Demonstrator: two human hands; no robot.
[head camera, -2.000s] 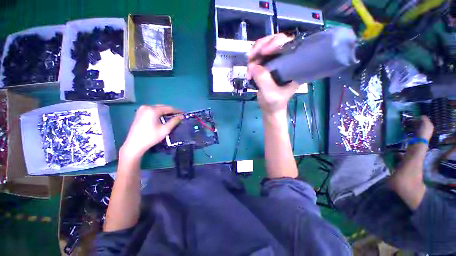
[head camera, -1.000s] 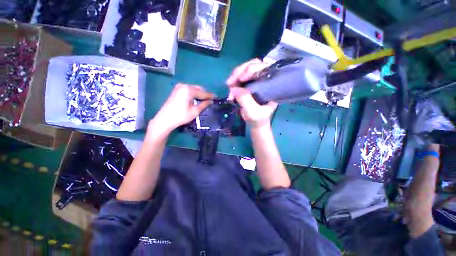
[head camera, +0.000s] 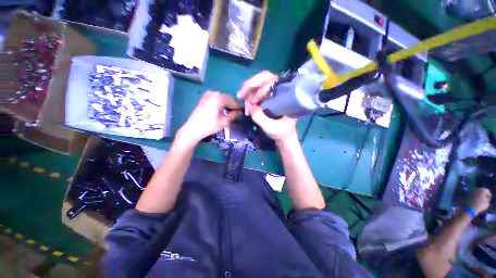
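The grey electric screwdriver (head camera: 296, 96) is in my right hand (head camera: 270, 111), tilted, with its cable end up to the right. Its tip is hidden behind my fingers. My left hand (head camera: 209, 118) is at the upper left of the dark fixture (head camera: 247, 136), its fingertips close to those of my right hand. A small dark piece shows at my left fingertips; I cannot tell what it is. The black arm (head camera: 234, 162) of the fixture points towards me. The unit at the fixture is mostly hidden by my hands.
A white box of silver-white parts (head camera: 76, 103) stands left, beside a brown carton (head camera: 68, 81). Boxes of black parts (head camera: 202, 68) and a yellow-rimmed box (head camera: 216, 48) stand behind. Pale screw feeders (head camera: 356, 21) are back right. A floor-level carton (head camera: 81, 222) is lower left. A neighbour's arm (head camera: 451, 239) is at right.
The screwdriver has come from the screw feeder down to the fixture, and my hands have come together there. The view has shifted and turned, so the bench things appear displaced.
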